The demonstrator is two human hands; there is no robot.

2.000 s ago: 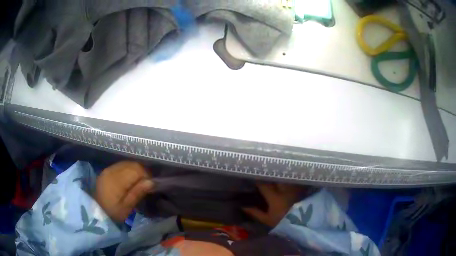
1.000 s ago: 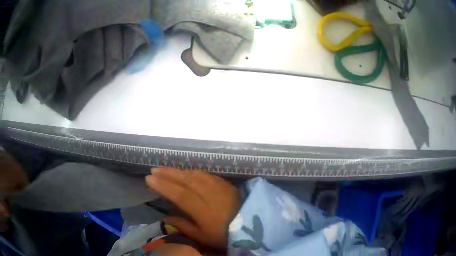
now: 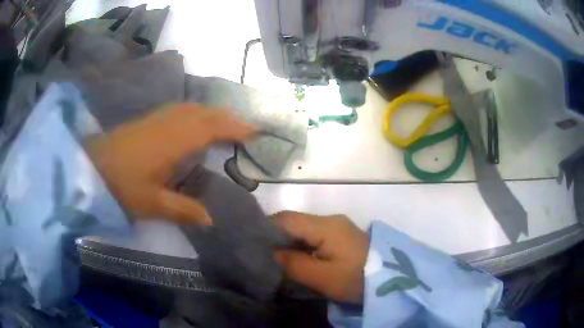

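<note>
A grey cut piece [image 3: 234, 234] hangs over the table's front edge, blurred. My right hand [image 3: 320, 253] pinches its right side between thumb and fingers. My left hand [image 3: 163, 163] is over the left of the table, blurred, with thumb and fingers apart above the grey cloth; contact with the cloth is unclear. A heap of grey cloth [image 3: 115, 80] lies behind and beside my left hand. One lighter grey flap [image 3: 269, 144] of cloth lies near the needle area.
The white "Jack" sewing machine head [image 3: 410, 29] stands at the top. Scissors with yellow and green handles [image 3: 435, 154] lie right of the needle. A narrow grey strip [image 3: 486, 173] and dark slim tool [image 3: 492, 125] lie beside them. The scale [image 3: 141, 266] runs along the front edge.
Both hands have come up from below the table edge to above the table, bringing a grey piece. The view has shifted, so the machine head now shows. The blue piece is no longer visible.
</note>
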